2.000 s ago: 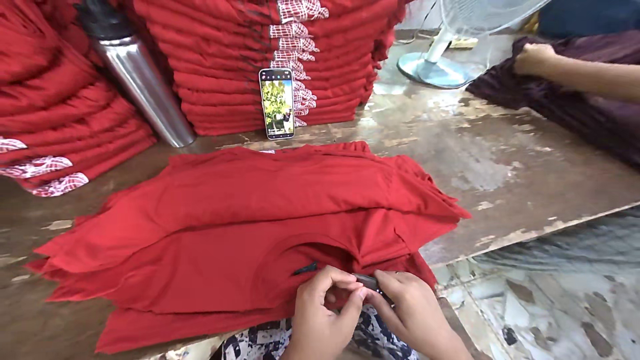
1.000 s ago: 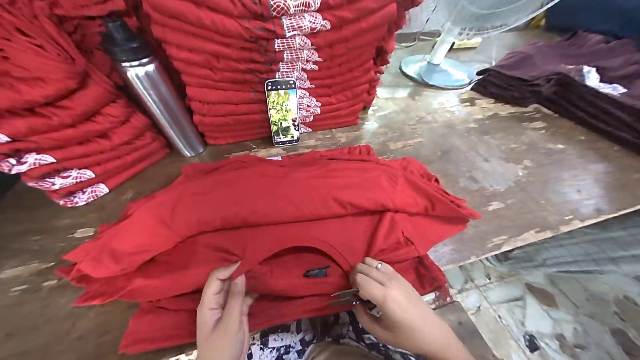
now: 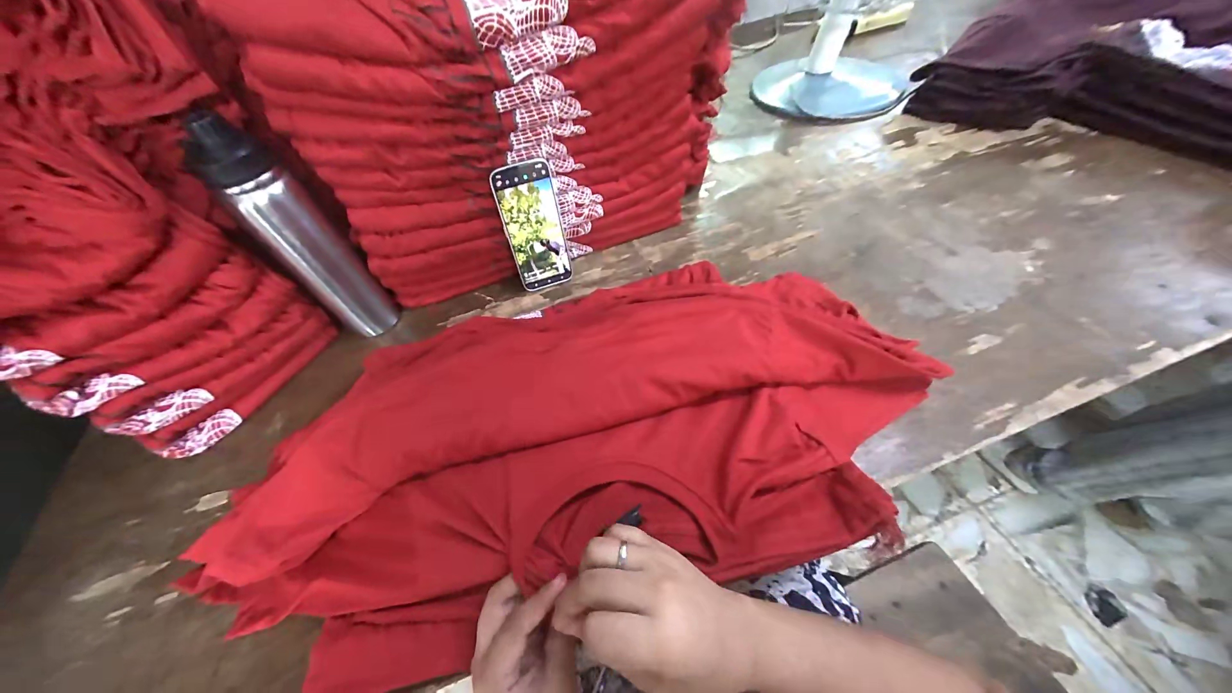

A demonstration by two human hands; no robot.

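A red shirt lies on a loose pile of red garments, its round neckline facing me. My left hand pinches the near left edge of the neckline. My right hand, with a ring on one finger, meets it there with curled fingers closed at the same edge. A small black piece, perhaps a label, shows inside the neck just above my right hand. The fingertips and what lies between them are mostly hidden. Whether the small metal tool is still in my right hand cannot be seen.
Behind the pile stand stacks of folded red garments, with a phone propped against them. A metal bottle leans at the left. A fan base and dark folded garments lie at the back right. The table edge runs along the right.
My right hand has moved left from the neckline's right side to meet my left hand. The small metal tool seen in it one second ago no longer shows clearly. Another person's arm has left the dark garments.
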